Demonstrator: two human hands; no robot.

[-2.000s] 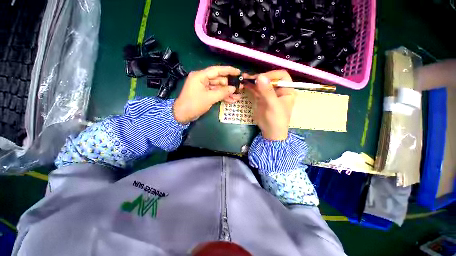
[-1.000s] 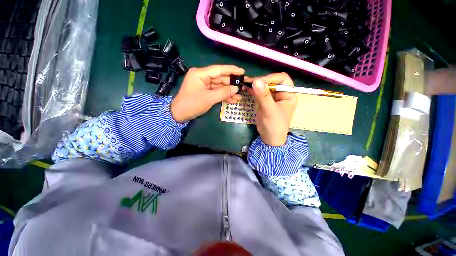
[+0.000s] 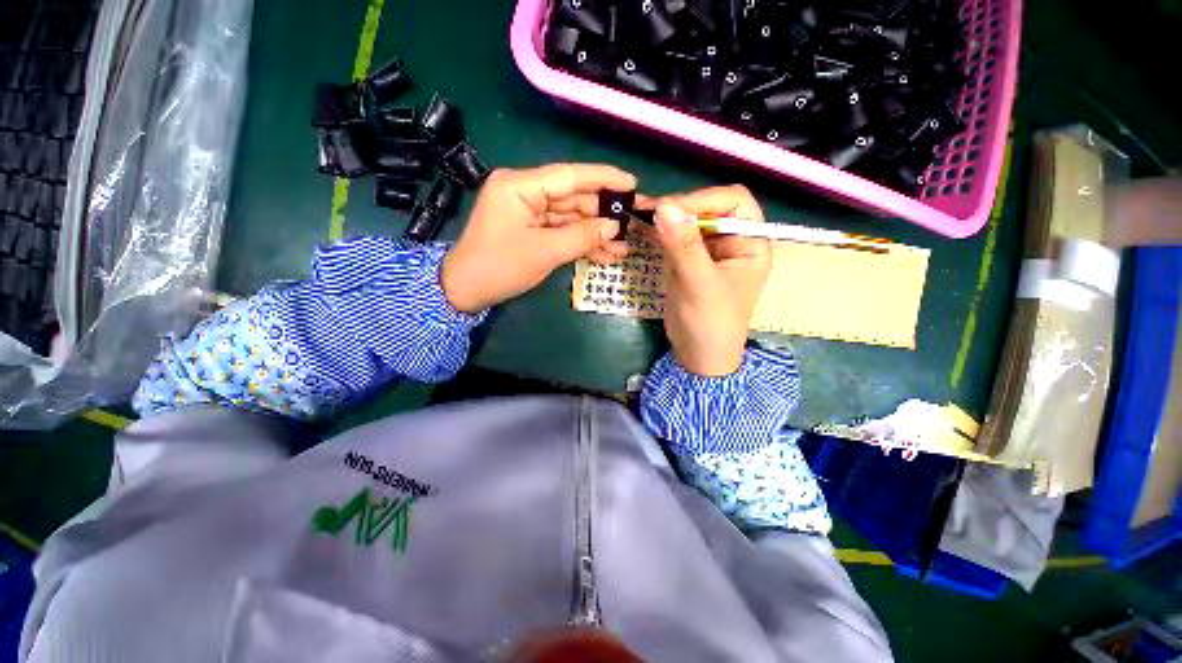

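Note:
My left hand [image 3: 525, 236] holds a small black plastic part [image 3: 617, 207] with a pale ring on its face. My right hand [image 3: 713, 266] grips a slim pale tool [image 3: 810, 235] like a pen; its dark tip is at the part's right side. Whether the tip touches the part is too small to tell. Under my right hand lies a flat cream adhesive sheet [image 3: 843, 292], with rows of small dark-outlined marks at its left end. The right hand covers part of the sheet.
A loose pile of black parts [image 3: 395, 158] lies left of my hands. A pink basket [image 3: 765, 166] of black parts stands behind. A bagged tray [image 3: 143, 194] is at the left edge. A wrapped tan stack [image 3: 1063, 311] and a blue tray [image 3: 1147, 389] are right. Another person's blurred arm [image 3: 1147, 211] shows there.
The view has shifted slightly, so the basket and sheet appear further right than in the earliest frame. Both hands keep nearly the same hold; the part's ringed face now shows more squarely.

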